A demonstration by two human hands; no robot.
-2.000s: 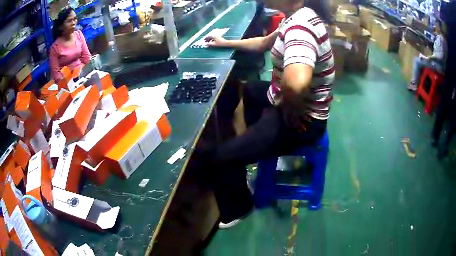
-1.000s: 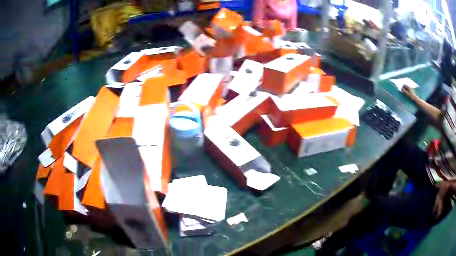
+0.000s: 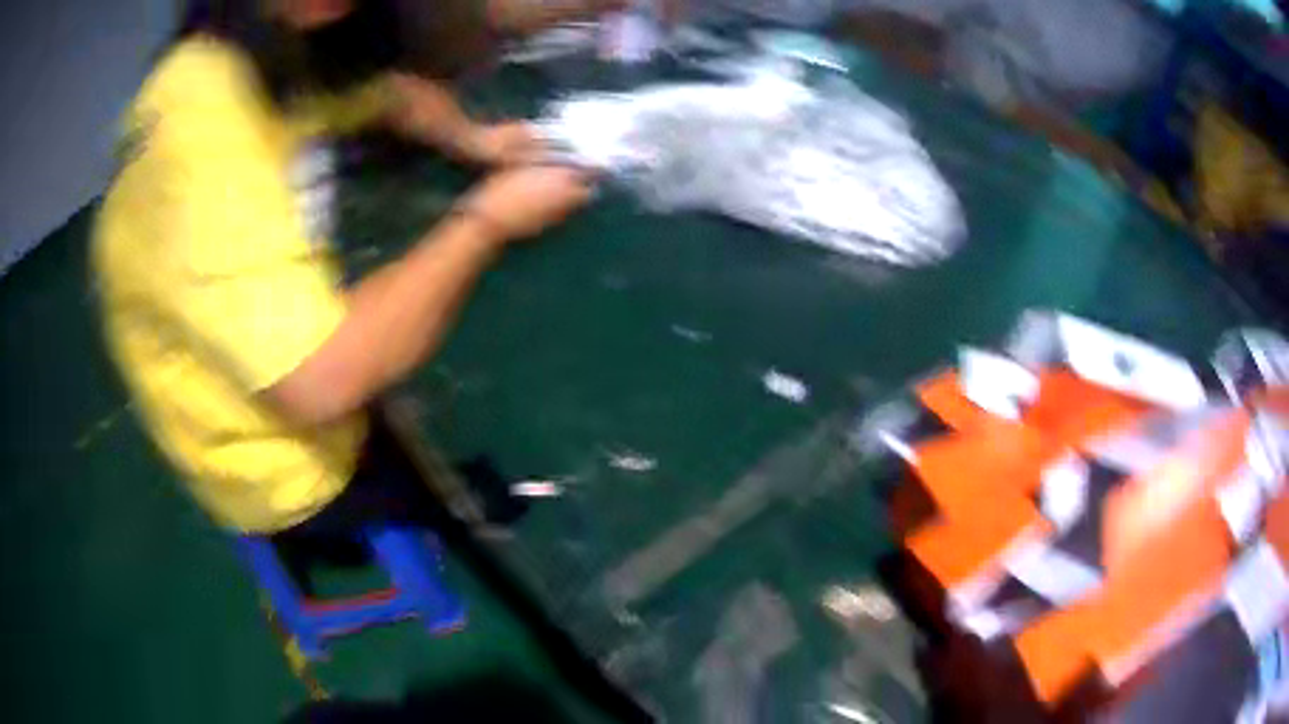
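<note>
Neither of my hands is in the picture. A heap of orange and white retail boxes lies on the dark-green table at the right, blurred and cut off by the picture's edge. Small gold-coloured round things lie on the table left of the boxes. A large silvery-white crinkled bag heap lies at the far side of the table.
A person in a yellow top sits on a blue stool at the table's left edge, both hands by the silvery heap. Small white scraps are scattered on the table. Green floor shows at lower left.
The view has swung left. The box heap has moved to the right side of the picture; the person in yellow and the whole silvery heap have come in. The person in the striped shirt is out of view.
</note>
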